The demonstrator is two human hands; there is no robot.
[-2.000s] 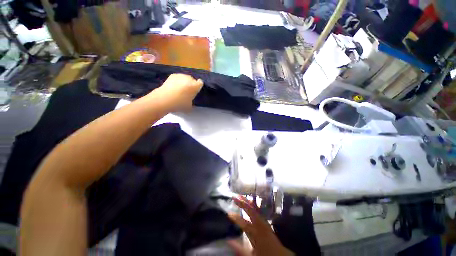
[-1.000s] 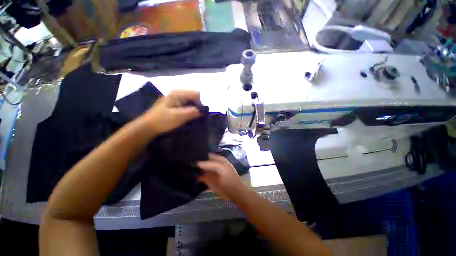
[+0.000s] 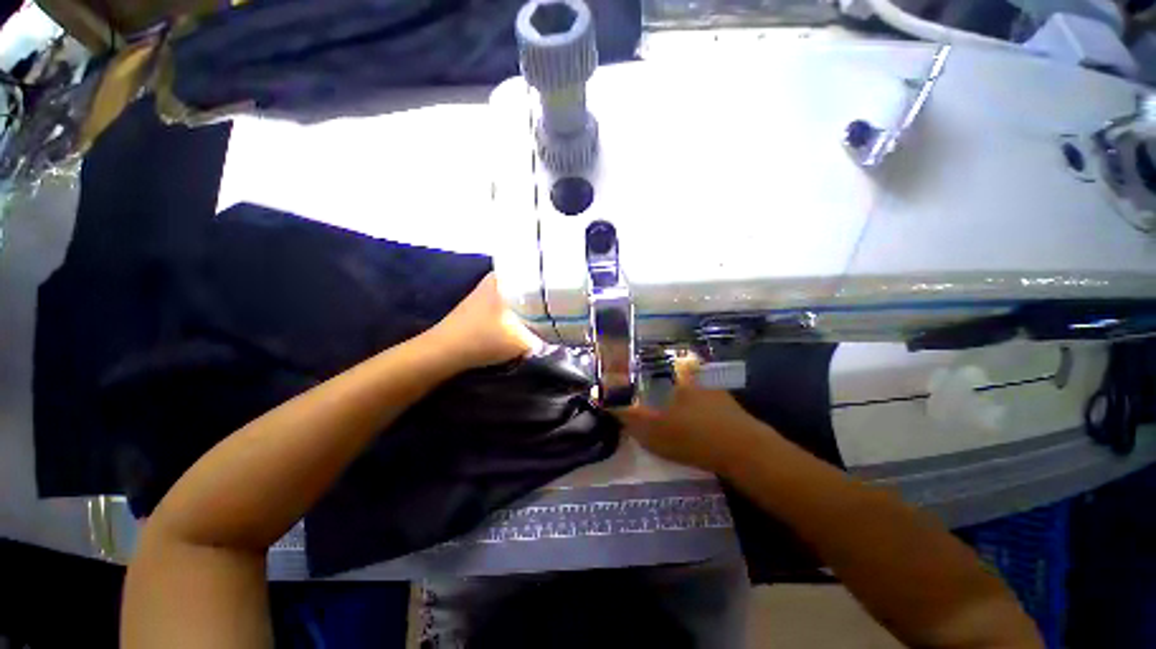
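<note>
A dark garment piece point(image 3: 431, 456) lies bunched left of the needle area, its edge running to the presser foot, which is mostly hidden behind the shiny take-up lever guard point(image 3: 612, 332). My left hand point(image 3: 488, 327) presses on the cloth beside the machine head, fingertips partly hidden by it. My right hand point(image 3: 691, 412) is at the needle area, fingertips at the cloth's right end, thumb and finger around its edge. The white machine head point(image 3: 735, 165) stands over the work. A small dark cut piece point(image 3: 792, 412) lies right of the needle, partly under my right forearm.
Flat dark cut panels point(image 3: 121, 304) lie at the left. A long dark bundle point(image 3: 380, 51) lies at the rear. Black-handled scissors point(image 3: 1116, 403) are at the far right. A small pale lump point(image 3: 970, 396) sits on the bed. A printed ruler point(image 3: 609, 517) runs along the front edge.
The view has moved closer to the machine head. Both hands have brought the dark cloth from the left of the machine to the needle area. The flat panels remain at the left.
</note>
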